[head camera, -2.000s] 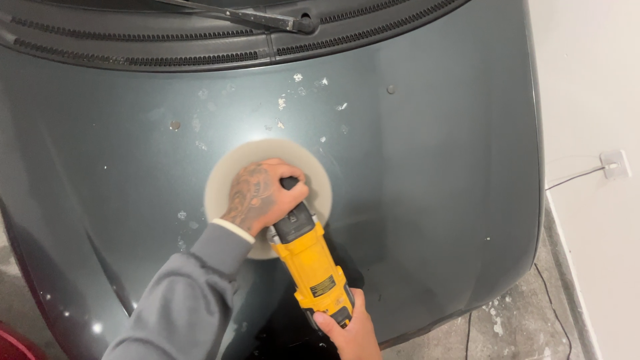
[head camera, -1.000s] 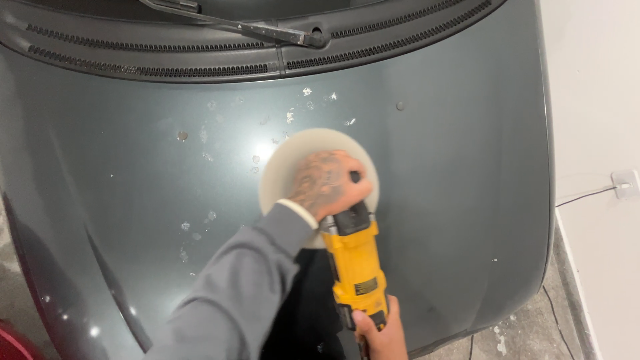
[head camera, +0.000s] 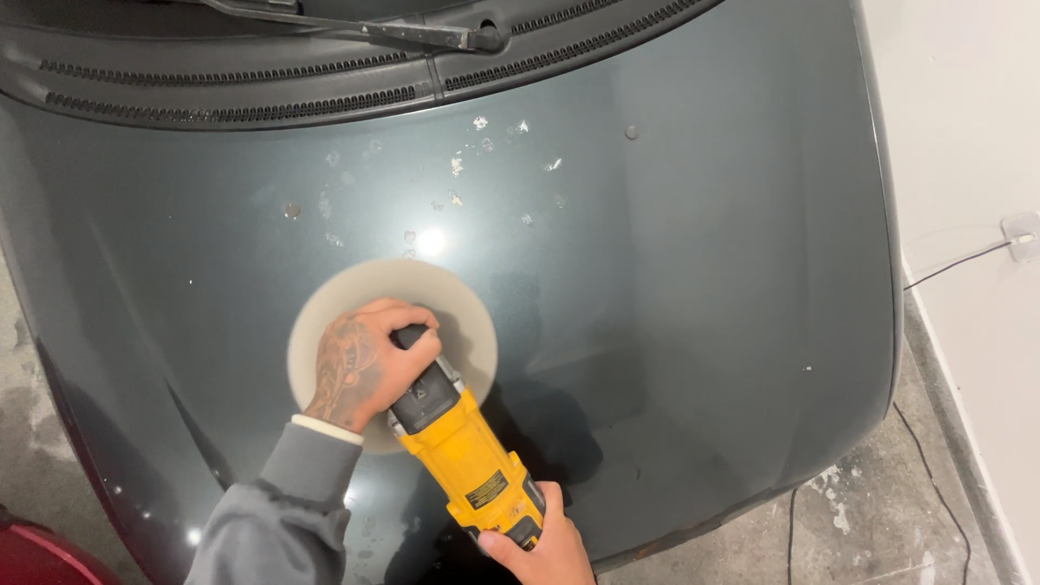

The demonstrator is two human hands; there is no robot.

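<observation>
A yellow and black rotary polisher (head camera: 465, 455) lies slantwise over a dark grey-green car hood (head camera: 699, 309). Its round, pale buffing pad (head camera: 465, 325) rests on the paint, its rim blurred. My left hand (head camera: 370, 366), tattooed on the back, is closed around the black front handle above the pad. The rear grip of the polisher is held in my right hand (head camera: 544, 540), thumb on top, at the bottom of the view. Pale chips and marks (head camera: 457, 166) dot the hood beyond the pad, beside a bright light reflection.
A black cowl with vents (head camera: 244, 110) and a wiper arm (head camera: 422, 34) border the hood's far edge. At the right stands a white wall with a plugged-in cord (head camera: 963, 262). Another cord (head camera: 934, 471) lies on the stained concrete floor. Something red (head camera: 41, 556) shows at lower left.
Both hands and the polisher first moved right across the hood, then back left and nearer its front edge. The grip on the polisher stayed the same.
</observation>
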